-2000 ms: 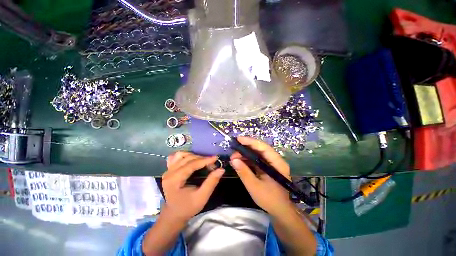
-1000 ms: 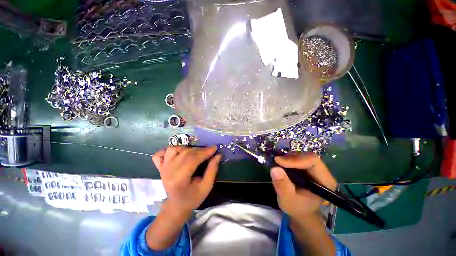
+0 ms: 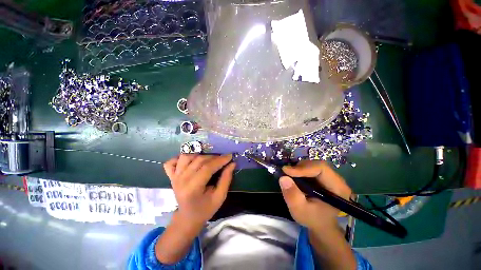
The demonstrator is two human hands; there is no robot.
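My right hand (image 3: 316,198) grips the thick black handle of the soldering iron (image 3: 343,203). Its thin metal tip points up-left, close to the fingertips of my left hand (image 3: 200,184). My left thumb and forefinger are pinched together beside the purple-blue mat (image 3: 224,146); a tiny dark thing shows at their tips, too small to tell. Thin pale solder wire (image 3: 121,156) runs from the grey metal feeder (image 3: 18,155) to my left hand. Small silvery and dark parts (image 3: 327,140) lie heaped on the mat under the hood.
The clear plastic hood (image 3: 263,79) stands over the mat. Several rings (image 3: 189,127) lie left of it, with a shiny heap (image 3: 92,100) farther left. A round tub (image 3: 364,55) and tweezers (image 3: 389,111) are right of the hood. A blister tray (image 3: 142,42) lies behind.
The iron moved from lying across my right hand to a pen-like grip with its tip near my left fingertips. The ring seen earlier in my left fingers no longer shows clearly. The view has shifted.
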